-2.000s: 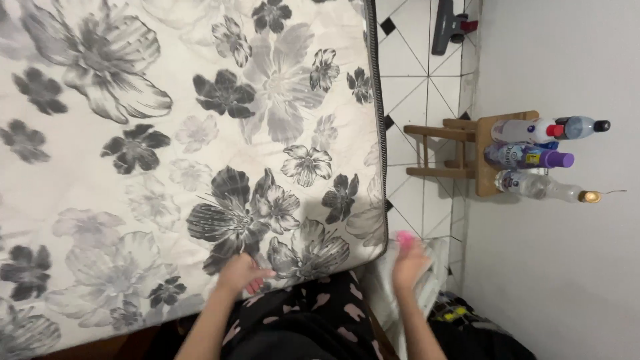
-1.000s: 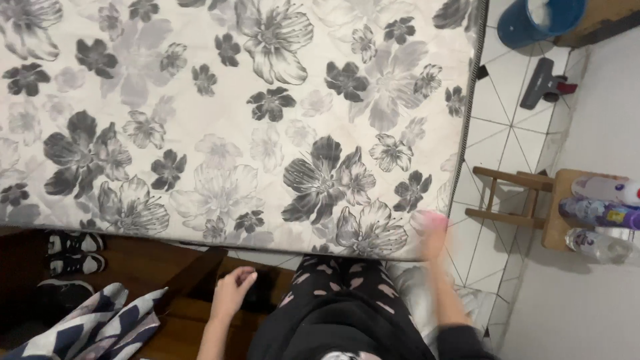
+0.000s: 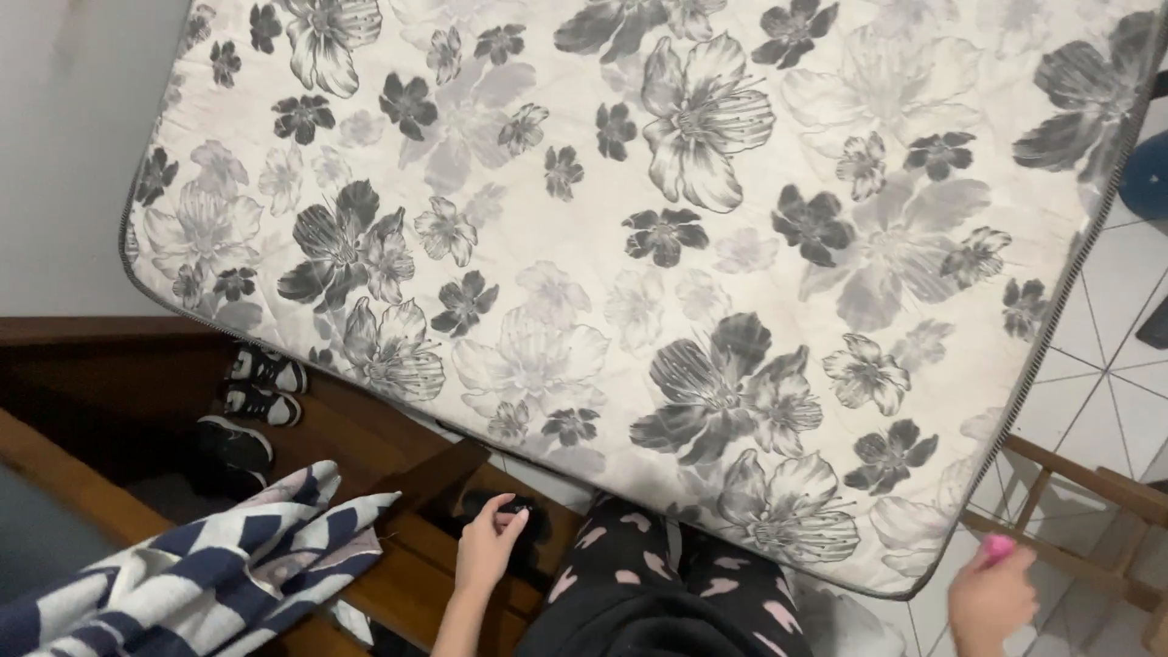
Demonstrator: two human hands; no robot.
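Observation:
A mattress [image 3: 584, 274] with a grey and white floral cover and dark piping spreads in front of me. My right hand [image 3: 993, 598], at the lower right just beyond the mattress corner, is closed around a small pink object [image 3: 998, 547]; most of that object is hidden, so its kind cannot be told. My left hand [image 3: 493, 538] is held in the air below the near edge of the mattress, thumb and fingers curled close together, with nothing visible in it.
Dark wooden furniture [image 3: 383, 456] with black-and-white shoes [image 3: 265, 383] lies at the left. A navy and white patterned cloth [image 3: 210, 566] drapes over it. A wooden stool [image 3: 1077, 538] stands on the tiled floor [image 3: 1104, 338] at the right, near a blue bucket [image 3: 1145, 178].
The view has swung left, bringing the wooden furniture and cloth into sight. My left hand has come off the mattress, where it was two seconds ago. The pink object remains in my right hand.

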